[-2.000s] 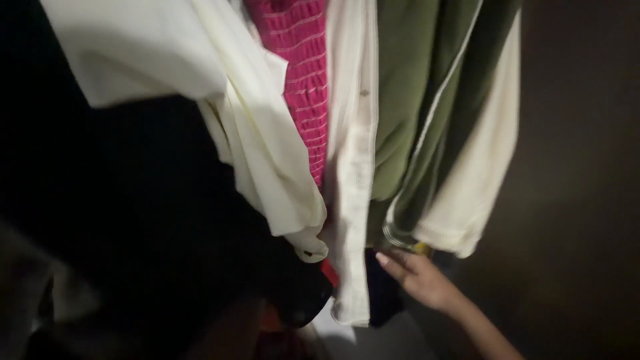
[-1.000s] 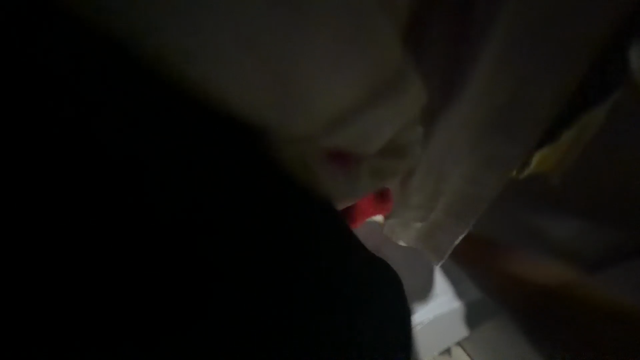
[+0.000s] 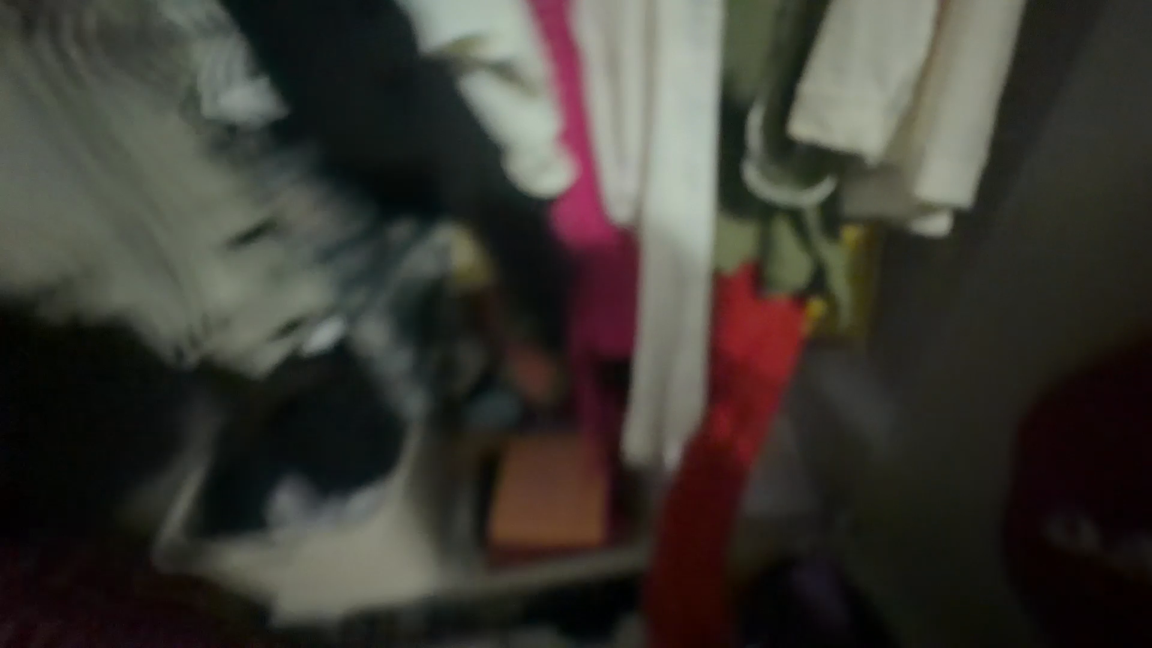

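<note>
Neither my left hand nor my right hand can be made out in this blurred view. Several garments hang across the upper part: a dark one [image 3: 360, 108], a cream one [image 3: 513, 117], a magenta one [image 3: 598, 279], a long whitish one [image 3: 675, 270] and an olive green one [image 3: 783, 243]. Cream sleeves [image 3: 864, 90] hang at the upper right. Below the green cloth, a long strip of red fabric [image 3: 720, 450] runs down to the bottom edge.
An orange box-like thing [image 3: 549, 495] sits low in the middle. To its left is a pale bin or bag [image 3: 333, 576] with dark cloth [image 3: 306, 441] in it. Patterned light cloth [image 3: 117, 189] fills the upper left. A dark grey surface [image 3: 972, 360] stands at the right, beside a dark red shape [image 3: 1089, 486].
The hand that touched the clothes at the lower right two seconds ago is out of view. The view has moved back, showing the long red fabric and the things below the garments.
</note>
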